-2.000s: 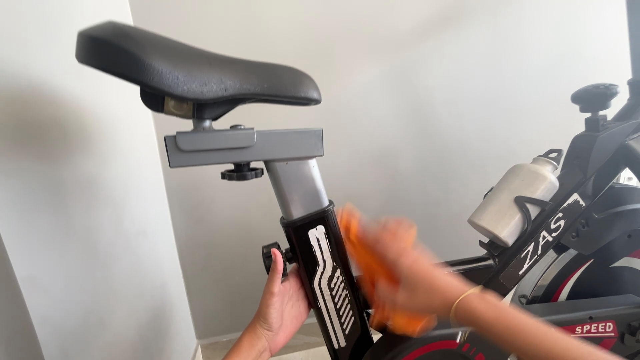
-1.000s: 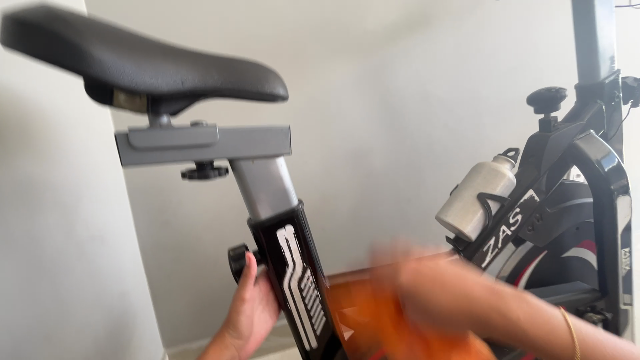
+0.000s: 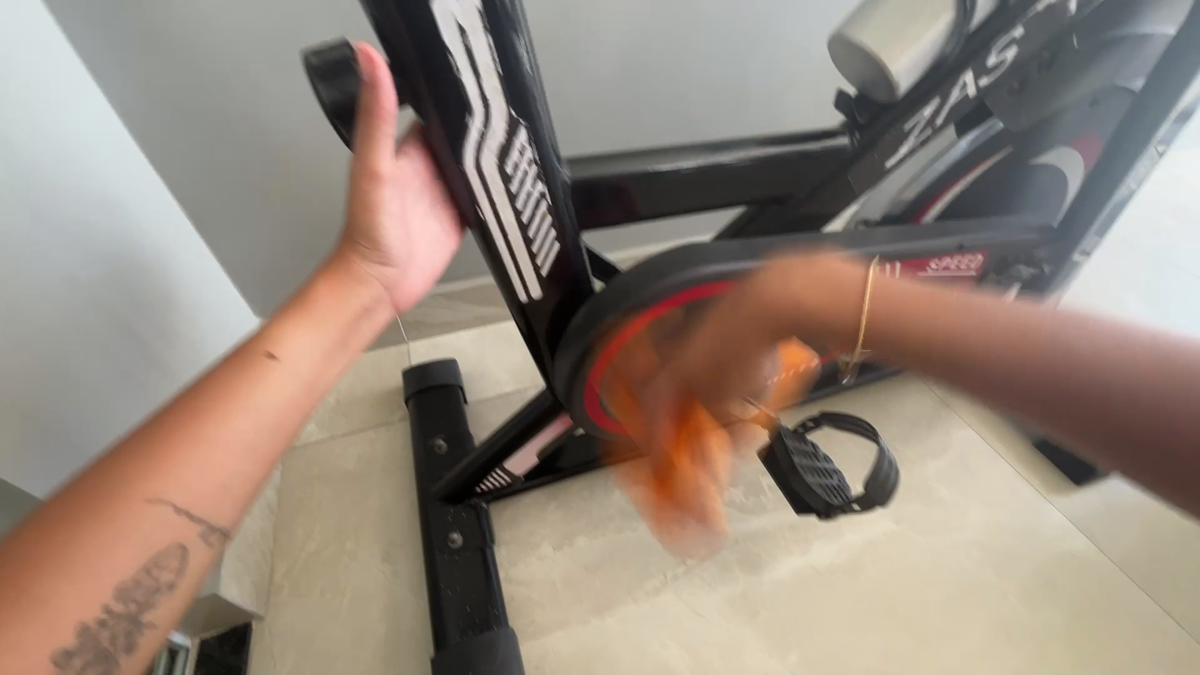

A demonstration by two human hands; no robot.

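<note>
My left hand (image 3: 403, 206) rests against the back of the black seat-post tube (image 3: 487, 178) of an exercise bike, its thumb on a black adjustment knob (image 3: 333, 89). My fingers there are partly hidden behind the tube. Blurred by motion, my right hand (image 3: 731, 347) holds an orange cloth (image 3: 689, 459) in front of the bike's round black drive cover with a red ring (image 3: 609, 375). Whether the cloth touches the cover cannot be told. Just right of the cloth is a black pedal with a strap (image 3: 825, 464).
A black rear stabilizer bar (image 3: 455, 525) stands on the tiled floor (image 3: 750, 600) at lower left. A metal bottle (image 3: 891, 47) sits on the sloping frame at upper right. Grey wall (image 3: 675, 75) rises behind the bike.
The view has tilted down, and the saddle is out of sight. My right hand has moved with the orange cloth from beside the seat-post tube down to the drive cover. My left hand stays at the knob.
</note>
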